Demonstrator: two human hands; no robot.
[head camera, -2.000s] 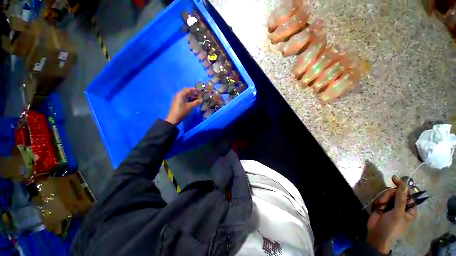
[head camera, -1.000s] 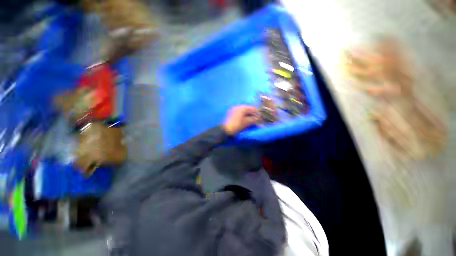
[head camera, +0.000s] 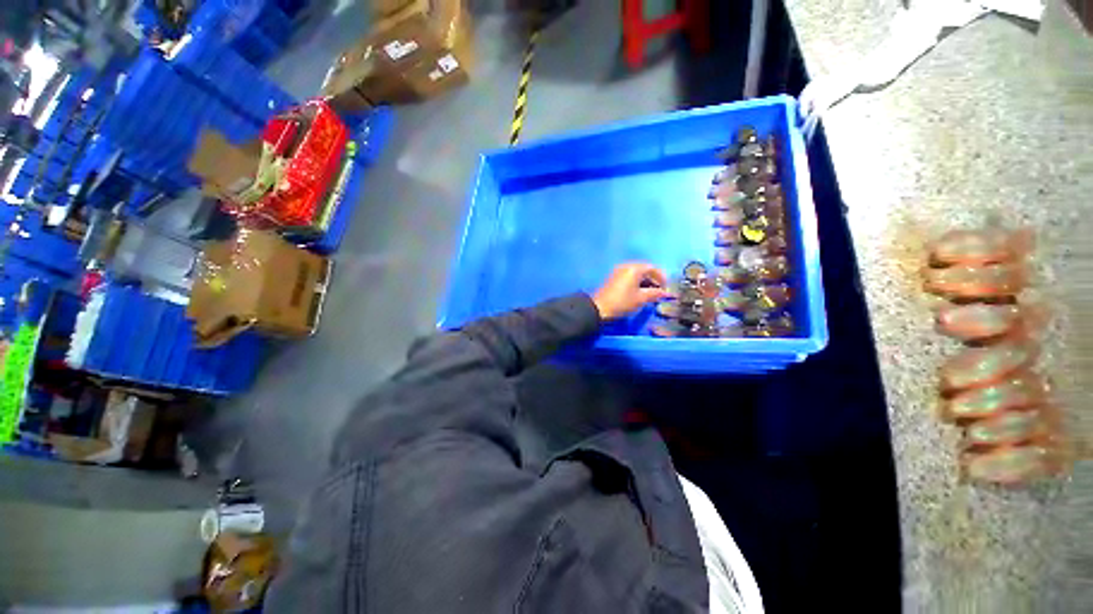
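My left hand is inside the blue bin, low at its near side, with the fingers bent beside the finished pieces. These are dark and brown, packed in rows along the bin's right edge, and one bears a yellow mark. The fingertips are close to the leftmost short row; whether they hold a piece cannot be told. My right hand is out of the picture. Several translucent orange-brown coils lie in a row on the speckled bench at the right.
A white rag strip lies at the bench's far end. Cardboard boxes, a red package and stacked blue bins stand on the left. A red stool and black-yellow floor tape are at the back.
The view has swung left, so the bin and coils appear farther right, and my right hand with the snips has left the picture. My left hand stays in the bin beside the pieces.
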